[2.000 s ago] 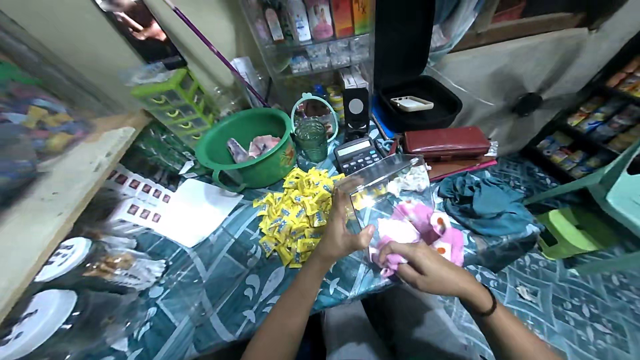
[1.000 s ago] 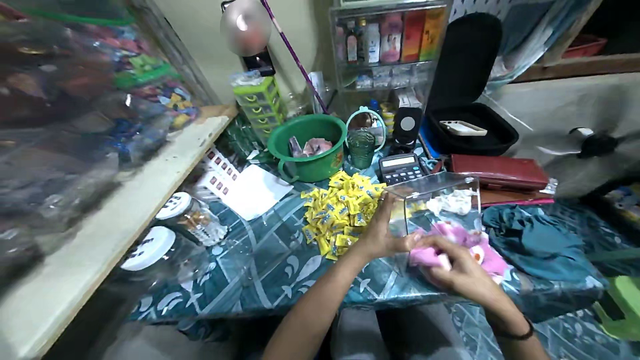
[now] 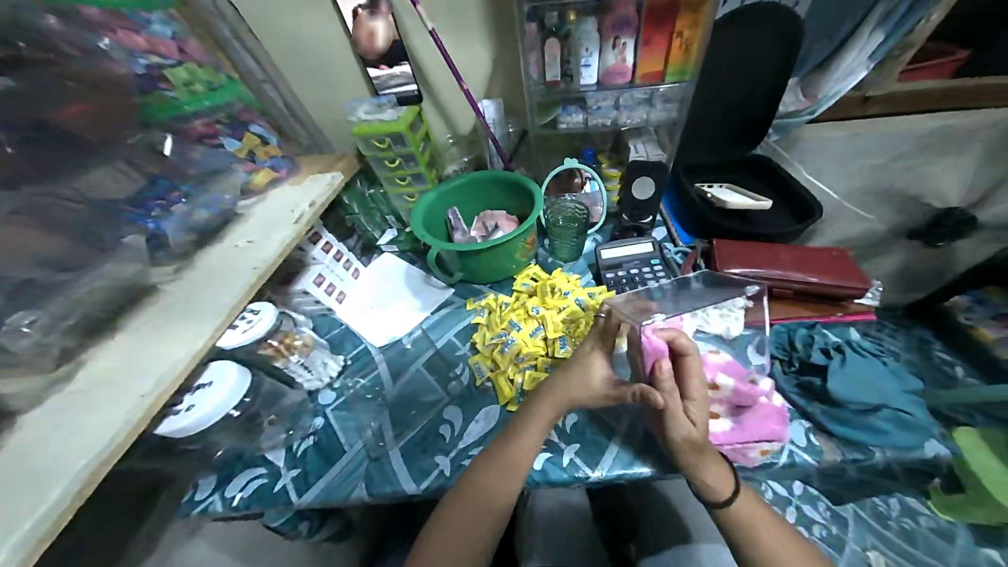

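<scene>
My left hand (image 3: 594, 366) grips the left side of a clear plastic box (image 3: 701, 295), which is tilted above the table. In my right hand (image 3: 683, 394) is part of a pink patterned cloth (image 3: 748, 413), its bunched end pressed to the box's near left corner. The rest of that cloth hangs down below the box on the right. A pile of yellow candy wrappers or packets (image 3: 535, 327) lies left of the box, beside my left hand. Something white and crumpled shows through the clear plastic. My right wrist wears a dark band.
Behind the pile stand a green plastic pot (image 3: 480, 228), a green glass (image 3: 565, 228) and a calculator (image 3: 632, 264). A red wallet (image 3: 791, 268) and teal cloth (image 3: 854, 382) lie right. White-lidded jars (image 3: 206, 398) and paper (image 3: 398, 298) are left, near a wooden shelf (image 3: 157, 315).
My right hand has moved up from lower on the pink cloth to the box's left corner, close to my left hand. The view has shifted toward the left shelf.
</scene>
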